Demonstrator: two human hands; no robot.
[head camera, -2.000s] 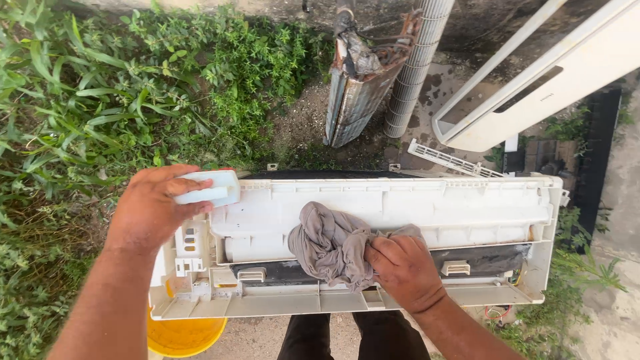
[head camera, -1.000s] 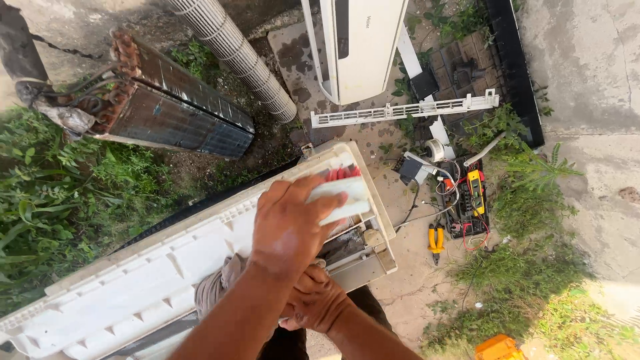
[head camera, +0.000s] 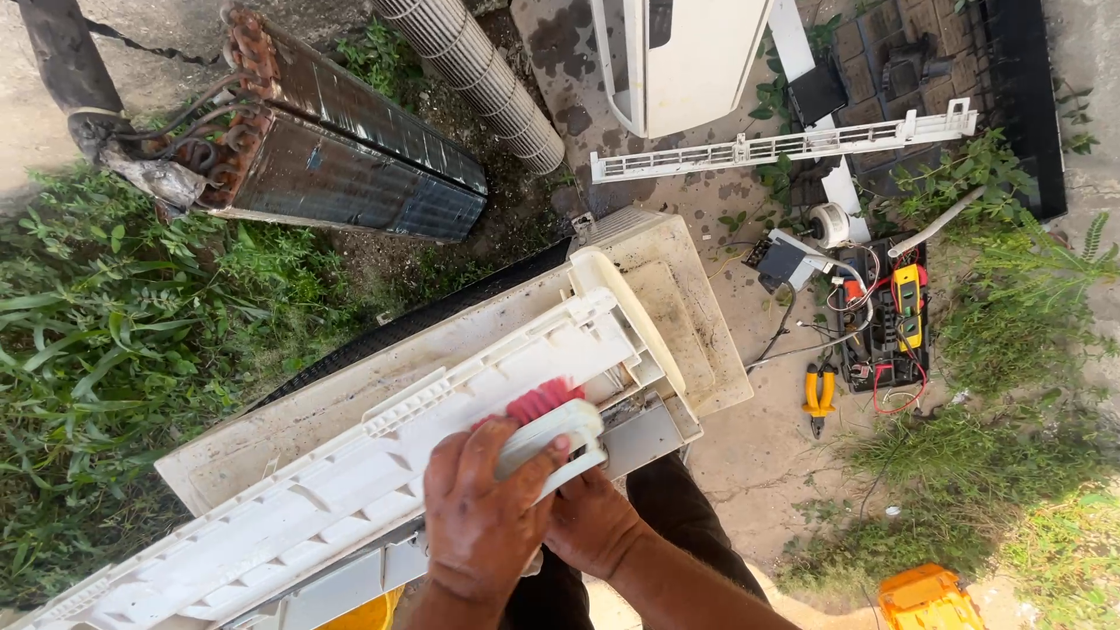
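Observation:
My left hand (head camera: 486, 507) grips a pale-handled scrub brush (head camera: 551, 437), its pink-red bristles on the inside of a white plastic air conditioner chassis (head camera: 350, 464), near the chassis's right end. Just to the right and partly behind it, my right hand (head camera: 591, 516) is at the lower edge of the chassis; its fingers are hidden by the brush and my left hand, so what it holds cannot be told. The chassis lies tilted across a larger, dirty cream-coloured casing (head camera: 682, 306).
Beyond stand a finned evaporator coil (head camera: 350, 166) and a cylindrical blower fan wheel (head camera: 490, 87). At right lie a white slotted strip (head camera: 779, 147), a tool tray (head camera: 884, 324) with a multimeter (head camera: 910, 306), and orange-handled pliers (head camera: 818, 394). A yellow basin (head camera: 363, 612) shows below.
The view has swung toward the right end of the chassis. My left hand has moved the brush from the chassis's left end to its right end. The grey cloth seen earlier is no longer visible.

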